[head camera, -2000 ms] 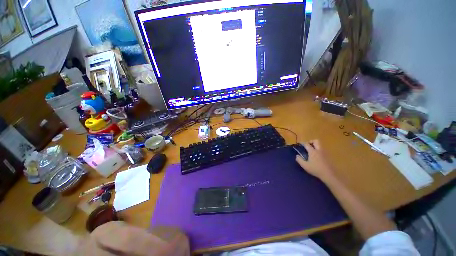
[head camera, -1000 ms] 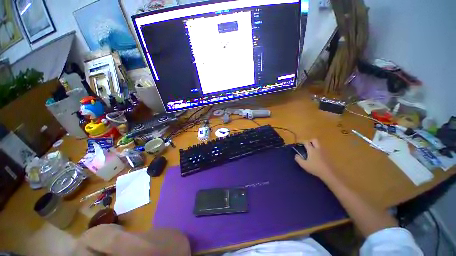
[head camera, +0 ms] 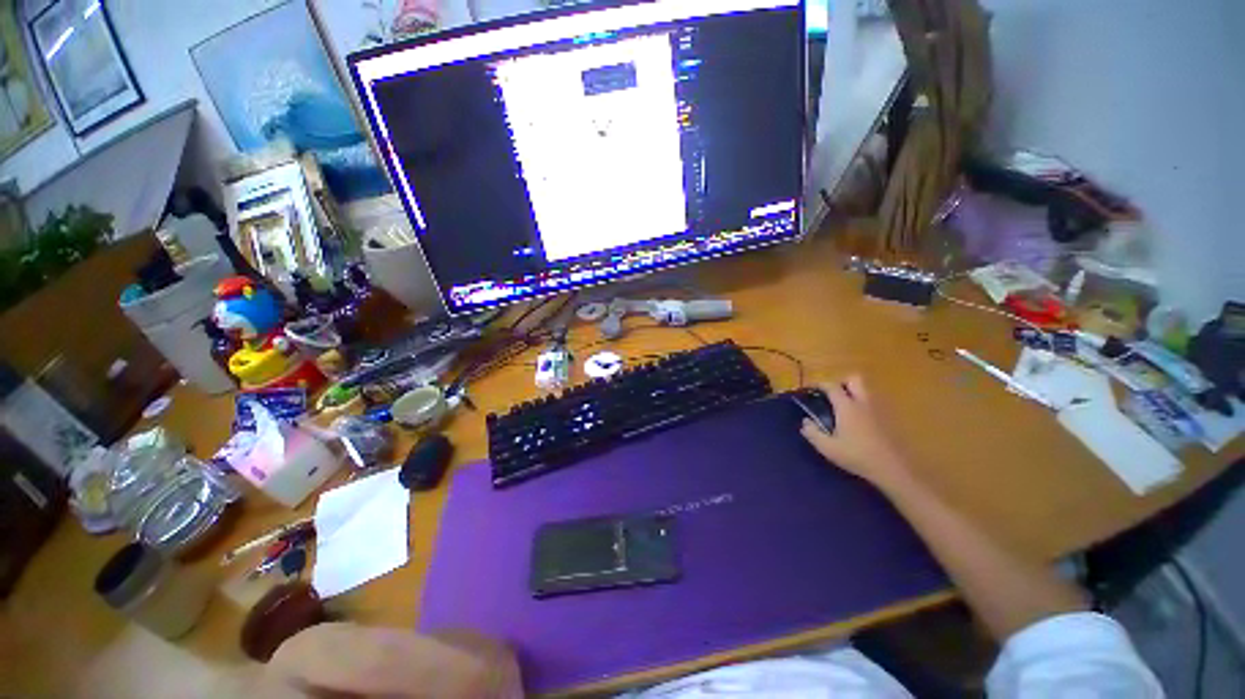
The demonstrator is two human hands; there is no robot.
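My right hand (head camera: 849, 432) rests on a small dark computer mouse (head camera: 817, 408) at the upper right of the purple desk mat (head camera: 765, 574); the palm and fingers cover part of the mouse. A long black keyboard (head camera: 628, 410) lies along the mat's back edge. A dark flat smartphone (head camera: 604, 553) lies on the mat. The monitor (head camera: 601, 150) shows a white page between dark panels. No left hand can be made out; a blurred skin-toned shape, a limb or a knee, cuts in at the bottom left.
A second black mouse (head camera: 426, 463), a white paper (head camera: 362, 533), a dark brown cup (head camera: 281, 620), a jar (head camera: 148, 587) and a tissue box (head camera: 290, 464) stand left of the mat. Loose papers (head camera: 1117, 444) and driftwood (head camera: 928, 137) are at the right. A grey-white jointed stand lies under the monitor.
The view has shifted slightly, so the monitor sits a little further left. My right hand stays on the mouse, and the phone and keyboard have not moved on the desk.
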